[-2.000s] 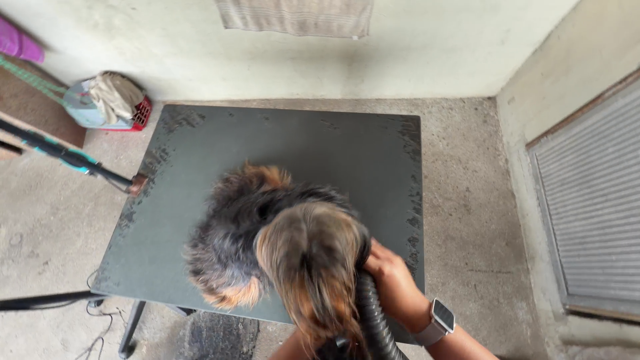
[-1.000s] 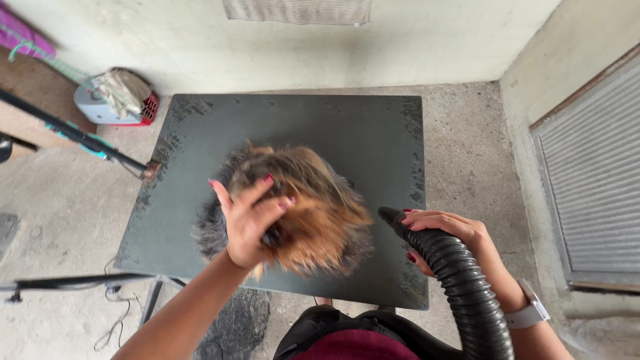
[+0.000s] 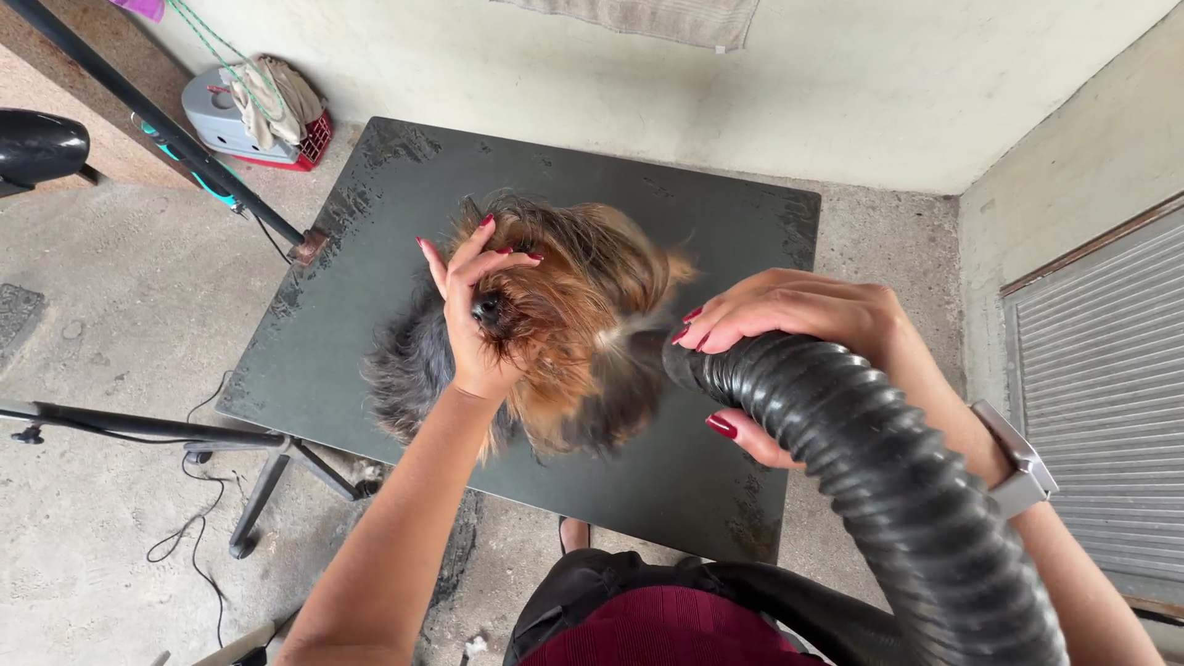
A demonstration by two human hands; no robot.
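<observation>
A long-haired dog with brown and black fur (image 3: 564,324) is on a dark grooming table (image 3: 592,166), its black nose toward my left hand. My left hand (image 3: 481,314) cups the side of its muzzle, the fingers spread over the face. From the right, my right hand (image 3: 786,324) grips the nozzle end of a black corrugated dryer hose (image 3: 888,462). The nozzle tip points at the fur of the dog's head and neck, where the hair is parted and blown. The hose runs down to the lower right past my wrist, which wears a watch.
A black pole (image 3: 157,111) is clamped at the table's left edge. Below it are a wheeled stand (image 3: 268,453) and a loose cable (image 3: 199,518) on the floor. A pet carrier (image 3: 222,120) with a cloth on it stands at the back left. A towel (image 3: 647,14) hangs on the wall.
Two seconds ago the dog's head hung toward me with the hose beside it; now its face is turned up in my left hand. Since one second ago the nozzle has come closer to the fur.
</observation>
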